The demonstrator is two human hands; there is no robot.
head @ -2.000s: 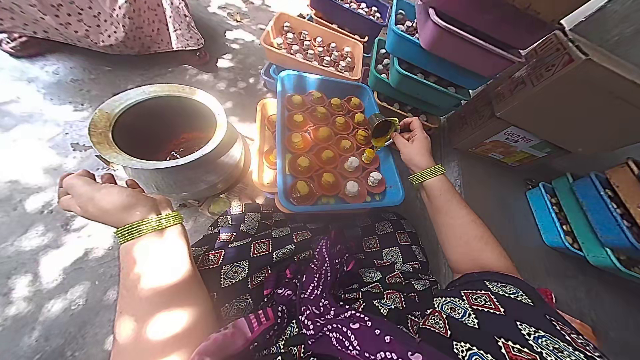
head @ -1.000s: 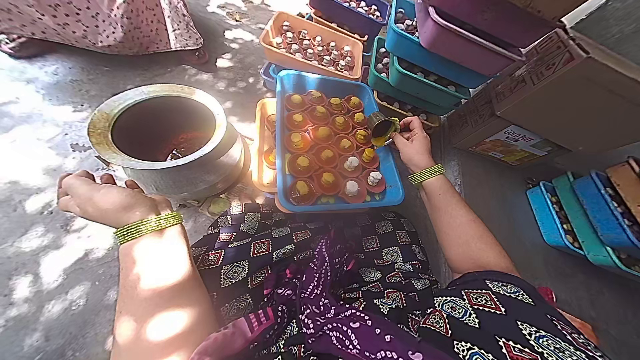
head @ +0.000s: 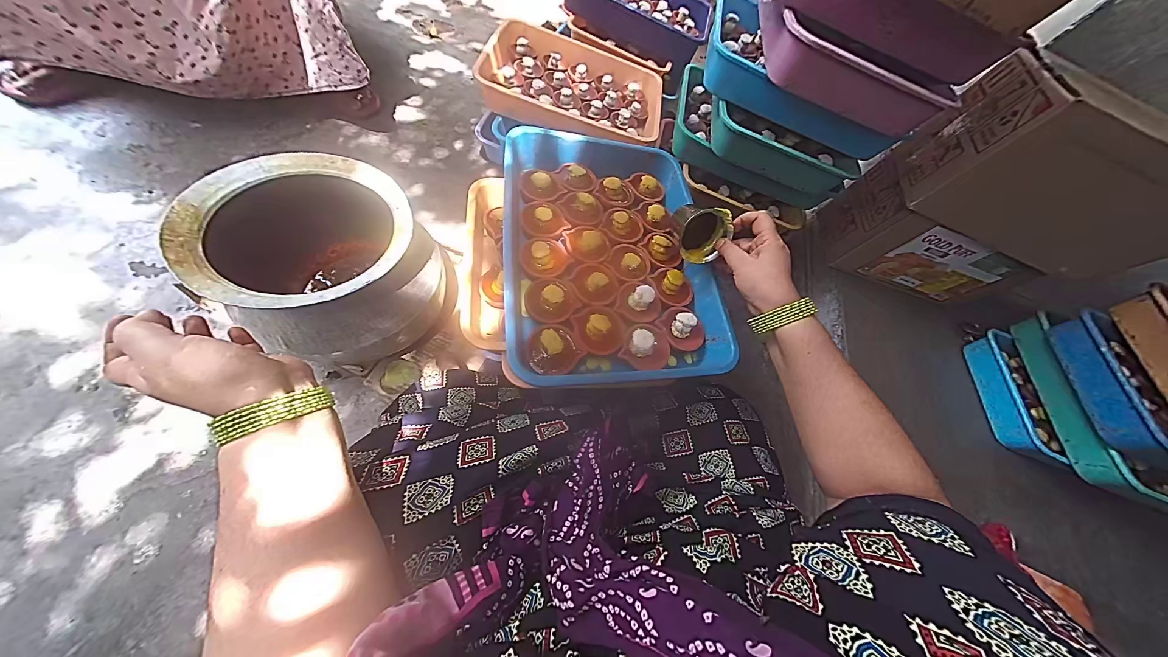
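My right hand (head: 759, 260) grips a small metal cup (head: 704, 234), tilted over the right side of a blue plastic tray (head: 721, 351). Inside that tray stand several small reddish-brown clay cups (head: 551, 299). Most hold yellow-topped pieces in an amber liquid; a few near the front right have white tops (head: 641, 342). Beside a wide-rimmed metal pot (head: 356, 319), my left hand (head: 196, 360) is held palm up with loosely curled fingers and nothing in it. Dark reddish liquid shows deep in the pot. Whether the left wrist touches the pot, I cannot tell.
An orange tray (head: 484, 319) lies under the blue one, and another orange tray (head: 570, 109) of white-topped cups is behind. Stacked colored trays (head: 785, 151) and cardboard boxes (head: 995, 182) stand right. More trays (head: 1013, 392) are at far right. A person's patterned garment (head: 182, 46) shows upper left.
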